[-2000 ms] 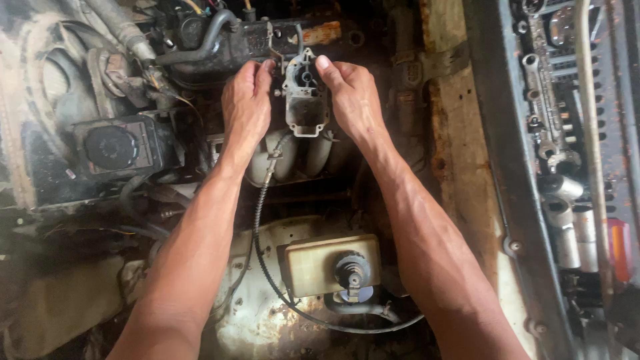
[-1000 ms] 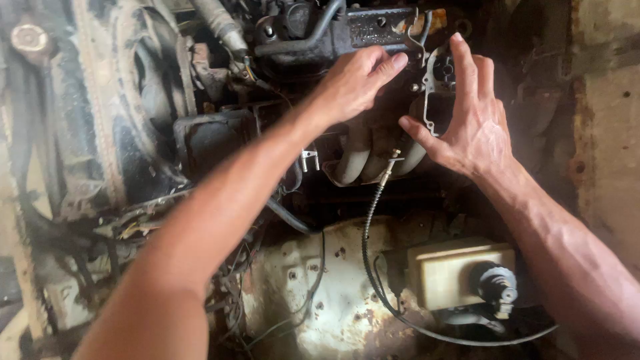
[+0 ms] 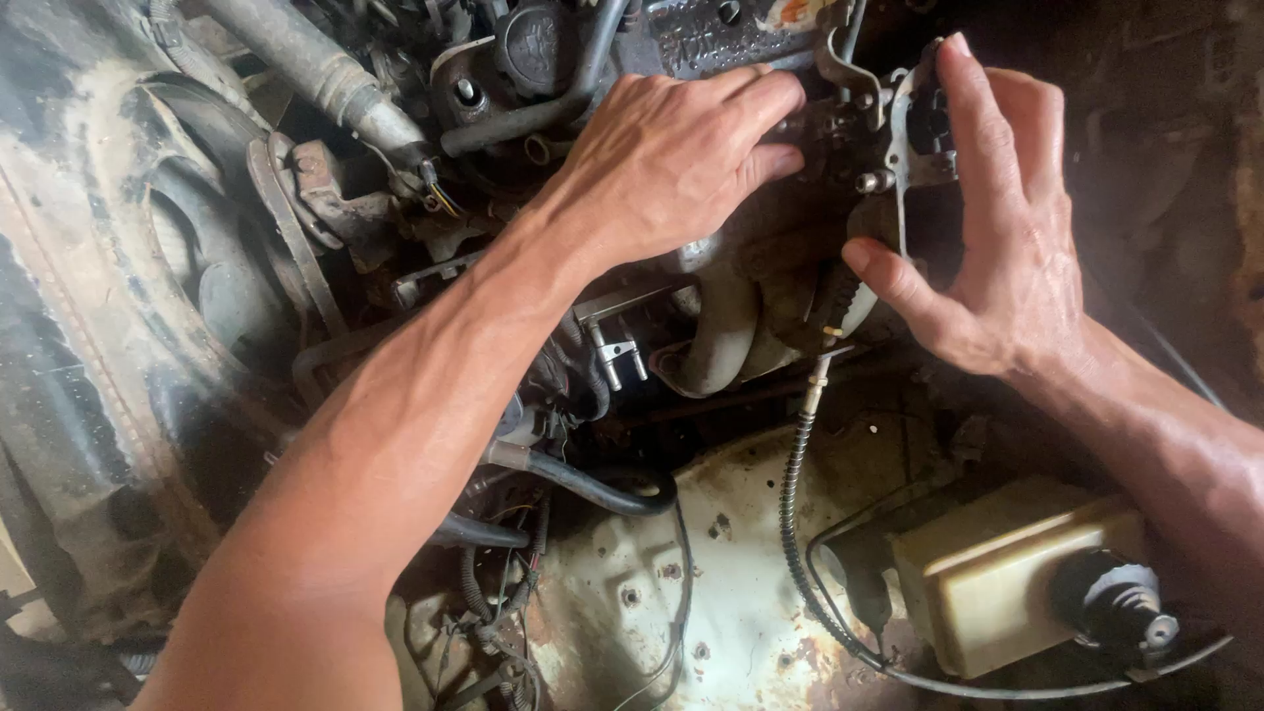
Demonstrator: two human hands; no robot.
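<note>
My right hand (image 3: 1007, 227) grips a metal carburetor body (image 3: 901, 148), thumb at its lower edge and fingers along its far side, so that it stands edge-on. Just left of it is my left hand (image 3: 681, 163), its fingertips close together near the linkage side; whether they pinch something small there is hidden. A bent metal bracket (image 3: 847, 64) rises at the top of the carburetor body. Below the part hangs a spring-covered control cable (image 3: 793, 474) with a brass-coloured fitting (image 3: 815, 385).
Around the hands lies an engine bay with a ribbed cover and curved manifold pipes (image 3: 726, 331). A yellowed plastic fluid reservoir (image 3: 1017, 573) is at lower right, black hoses (image 3: 592, 484) and wiring at lower middle. A rusty pulley bracket (image 3: 326, 188) stands at left.
The carburetor body, seen face-on between both hands at first, is now turned edge-on in my right hand. My left hand has come off its left edge. The view has shifted left.
</note>
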